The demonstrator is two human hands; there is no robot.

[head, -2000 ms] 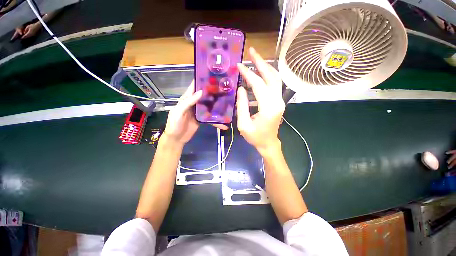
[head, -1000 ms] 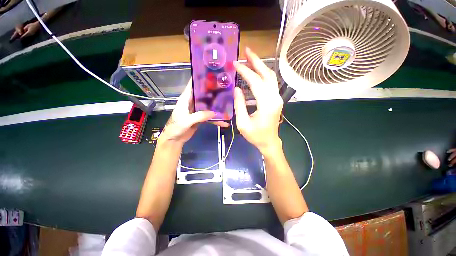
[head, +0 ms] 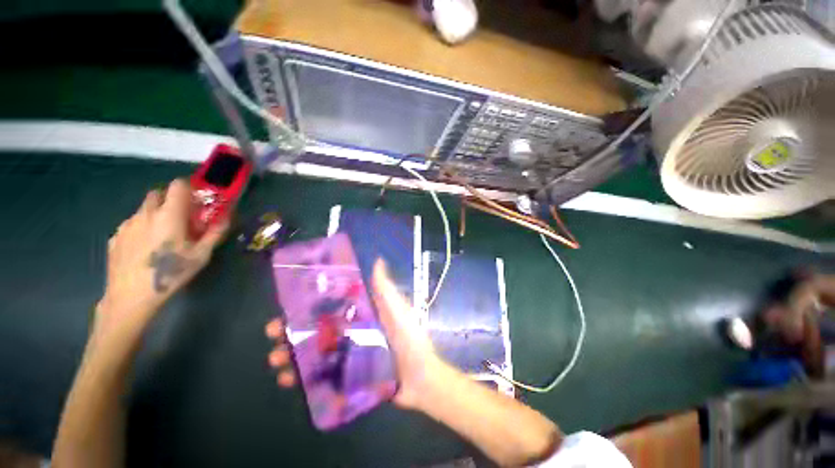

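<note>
My right hand (head: pixel 403 343) holds the smartphone (head: pixel 334 334) low over the green bench, its pink-purple lit screen facing up and its top tilted left. My fingertips show at the phone's left edge. My left hand (head: pixel 160 242) is at the red keypad phone (head: pixel 220 183), its fingers around the lower keypad end; the small dark screen shows above them. Whether the keypad phone is lifted I cannot tell. A small black-and-gold part (head: pixel 265 232) lies right of it. The picture is somewhat blurred.
The radio tester (head: pixel 375 114) stands behind, with a white object (head: pixel 454 18) on top and copper-brown cables (head: pixel 517 217). Dark-blue plates (head: pixel 462 302) lie on the bench (head: pixel 632 311) under a white cable (head: pixel 579 338). A fan (head: pixel 732 137) stands right. Another person's hand (head: pixel 797 306) is far right.
The view has shifted and turned. The smartphone has come down from in front of the tester and is now in my right hand only. My left hand has let go of it and moved left onto the red phone.
</note>
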